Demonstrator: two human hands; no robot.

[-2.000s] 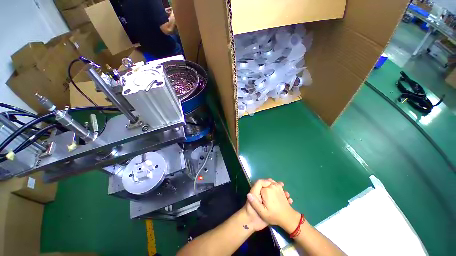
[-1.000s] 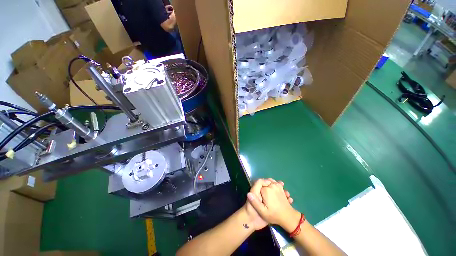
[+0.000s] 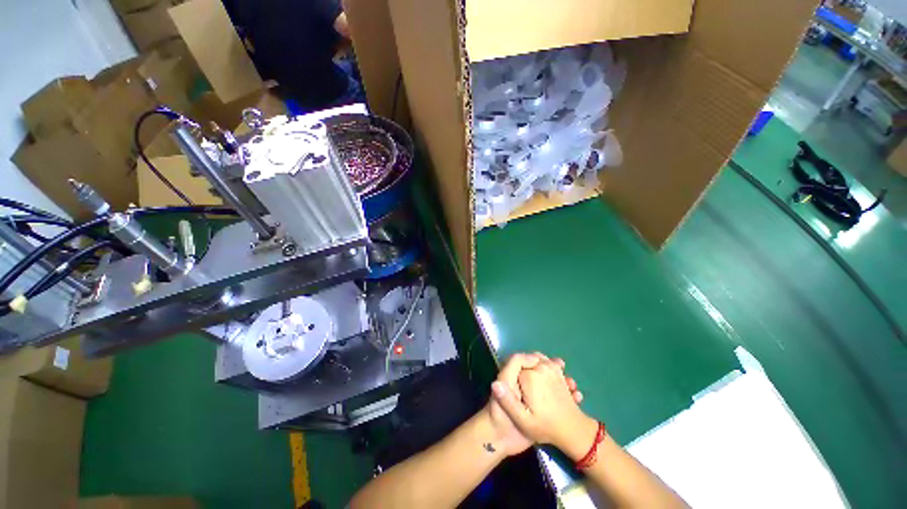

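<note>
My left hand (image 3: pixel 507 416) and my right hand (image 3: pixel 547 403) are clasped together, bare, over the near edge of the green surface (image 3: pixel 577 288). They hold only each other, and some fingers are hidden in the clasp. A red cord bracelet is on my right wrist. Ahead, a large open brown carton (image 3: pixel 686 129) on its side holds a heap of whitish translucent fan blades (image 3: pixel 542 129). A white board (image 3: pixel 741 437) lies at the right of my hands.
At left stands the assembly machine (image 3: pixel 303 189) with a round silvery fixture (image 3: pixel 288 338) and black hoses. Behind it is a bowl feeder (image 3: pixel 373 164) with small coppery parts. A black cord bundle (image 3: pixel 825 189) lies far right. A person (image 3: pixel 293 45) and stacked cartons (image 3: pixel 99 129) are behind.
The person behind has shifted, and their arm and hand show less. My clasped hands have not visibly moved.
</note>
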